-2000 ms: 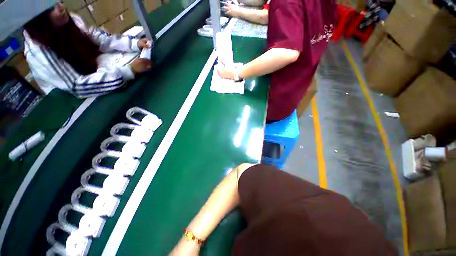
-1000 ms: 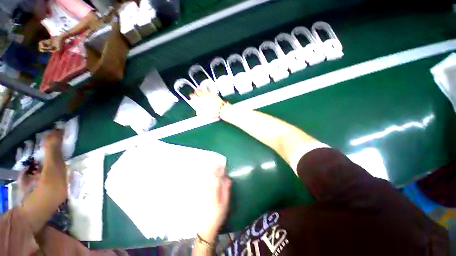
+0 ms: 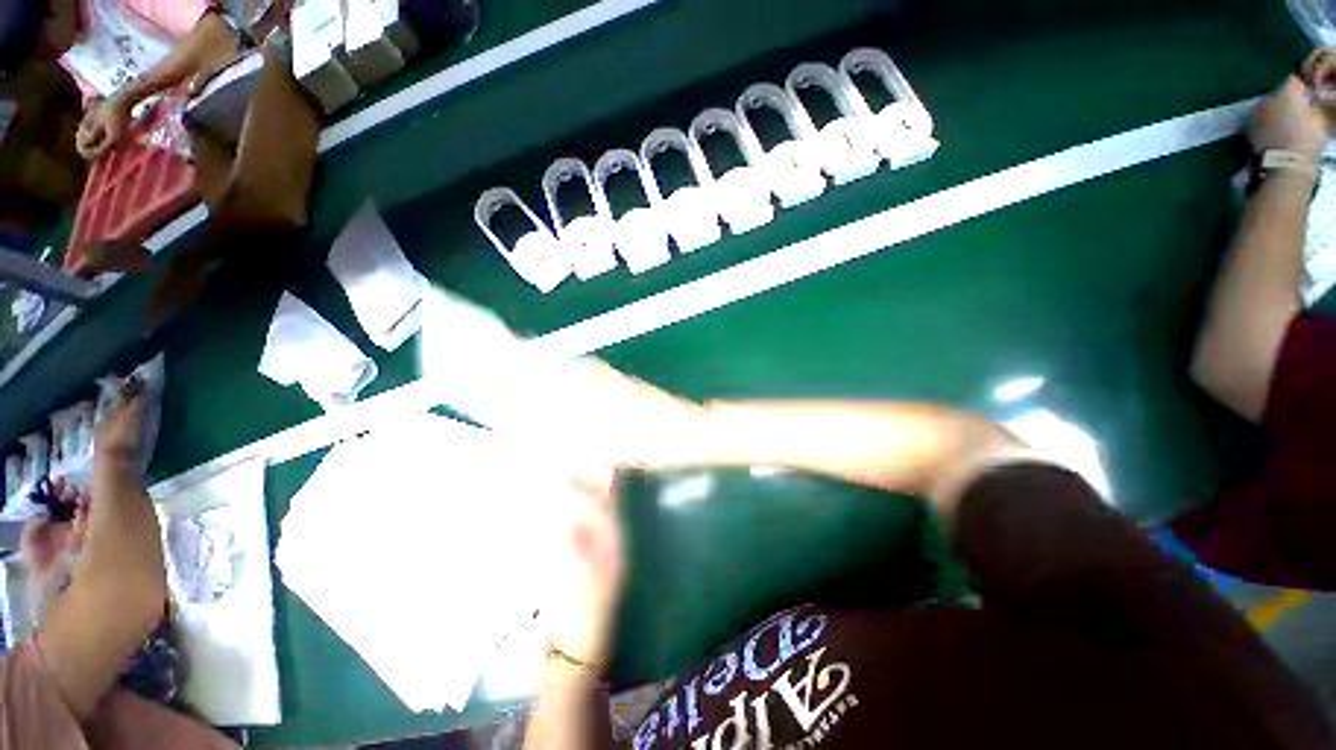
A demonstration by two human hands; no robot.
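Observation:
A wide stack of white sheets [image 3: 396, 550] lies fanned on the green worktop, washed out by glare. A white sleeve [image 3: 472, 349] stands out over the white edge strip, its far end pointed. My right hand [image 3: 586, 410] is at the sleeve's near end and seems to grip it; its fingers are lost in glare, and any unit inside is hidden. My left hand [image 3: 594, 535] is at the stack's right side, blurred; its grip cannot be made out. Several white loop-shaped units [image 3: 681, 213] lie in a slanting row on the belt.
Two white wrapped pieces [image 3: 378, 279] lie left of the row. A left neighbour's arm [image 3: 110, 535] is beside a white sheet [image 3: 220, 586] with dark items. A right neighbour's arm [image 3: 1253, 293] is at the far right. A red tray [image 3: 132, 183] and brown carton [image 3: 264, 161] are across the belt.
My right hand has come back from the row towards the stack, and the row has one unit fewer at its left end. The sleeve is now raised. The right neighbour's arm has come into view.

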